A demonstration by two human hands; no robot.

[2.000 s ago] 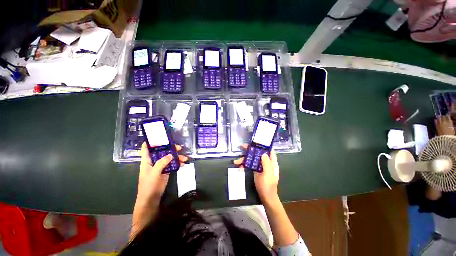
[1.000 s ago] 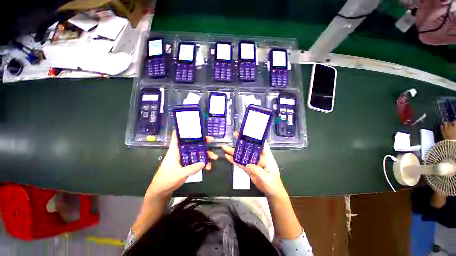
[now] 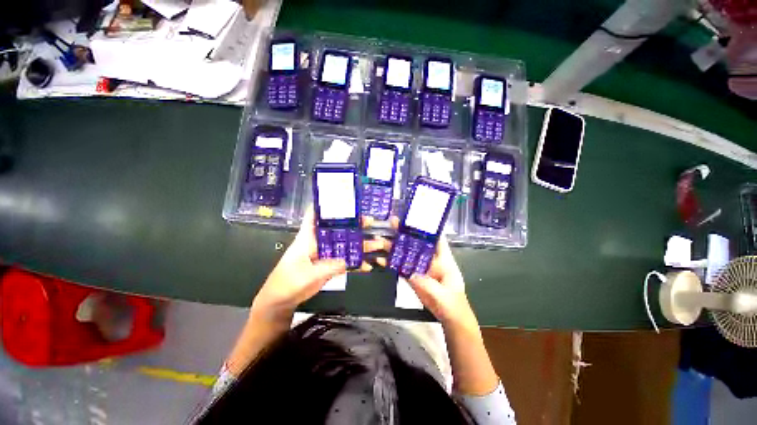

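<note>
My left hand (image 3: pixel 300 267) holds a purple keypad phone (image 3: pixel 337 217) upright to the view, its screen lit white, thumb on the lower keys. My right hand (image 3: pixel 438 280) holds another keypad phone (image 3: pixel 423 226), tilted to the right, screen lit, thumb at its lower end. Both are above the near edge of the clear blister tray (image 3: pixel 282 217). The tray's far row holds several phones with lit screens. In the near row, a lit phone (image 3: pixel 379 183) lies in the middle and a face-down phone (image 3: pixel 267 168) lies at each end. White slips (image 3: pixel 338 153) lie in the pockets between.
A white-edged smartphone (image 3: pixel 559 149) lies right of the tray. Papers (image 3: pixel 158 62) lie at the far left. A metal post (image 3: pixel 610 50) rises behind at right. A small fan (image 3: pixel 682 297) and a red object (image 3: pixel 687 195) are at the right. A red stool (image 3: pixel 75 319) stands lower left.
My hands have brought the two phones closer together. The left phone is now straighter. The view has shifted, so the tray appears higher and further right.
</note>
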